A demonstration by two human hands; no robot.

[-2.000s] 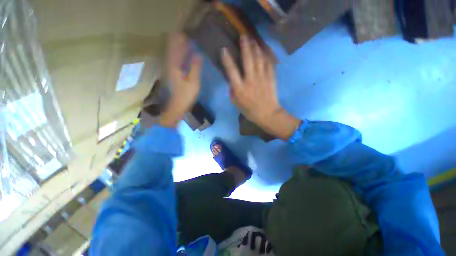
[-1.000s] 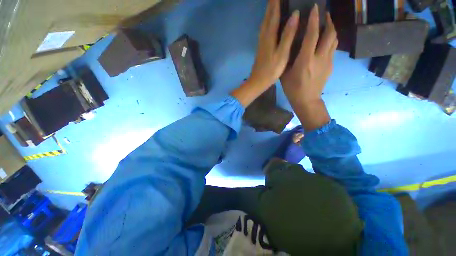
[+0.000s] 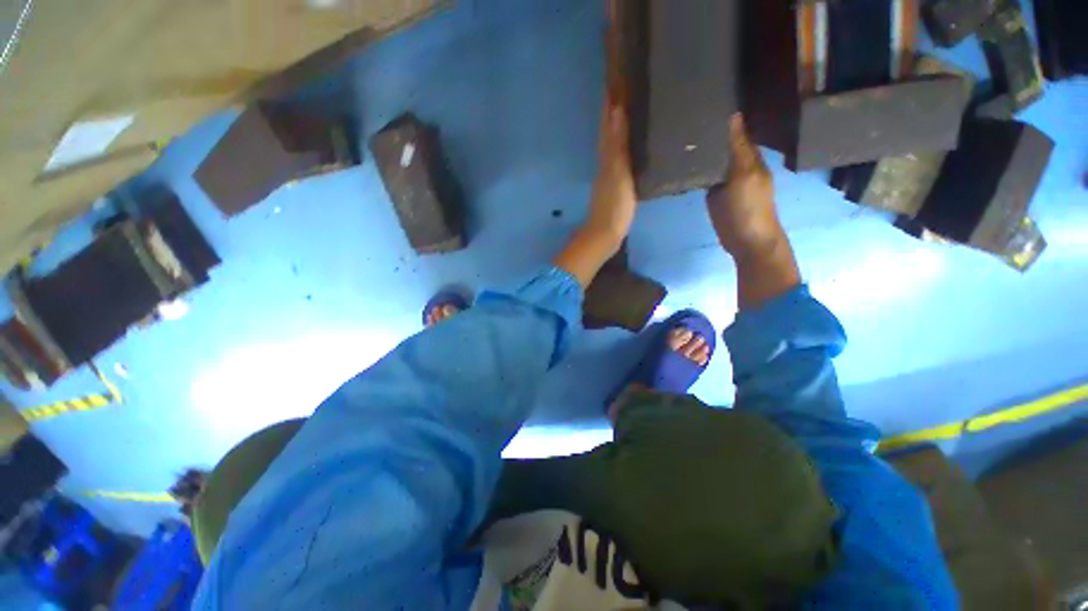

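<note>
A long grey-brown block-like frame stack (image 3: 690, 102) lies between my two hands at the top centre of the head view; the top edge cuts it off. My left hand (image 3: 614, 179) is against its left side, with the fingers partly hidden along that side. My right hand (image 3: 748, 197) is at its near right corner, fingers on its right side. Both hands hold the stack. To its right is a frame stack with orange and white edges and a dark hollow (image 3: 857, 48), with a brown block face in front.
Several dark blocks lie on the blue floor: one at left centre (image 3: 416, 185), one at my feet (image 3: 623, 296), one by the carton (image 3: 269, 155). A slatted stack (image 3: 102, 292) lies left, more stacks right (image 3: 978, 179). A tan carton (image 3: 179, 72) is upper left; yellow tape (image 3: 978, 424) lies right.
My hands have moved apart to the two sides of the stack, and more of its top face shows. The view has shifted slightly, and a second slippered foot shows.
</note>
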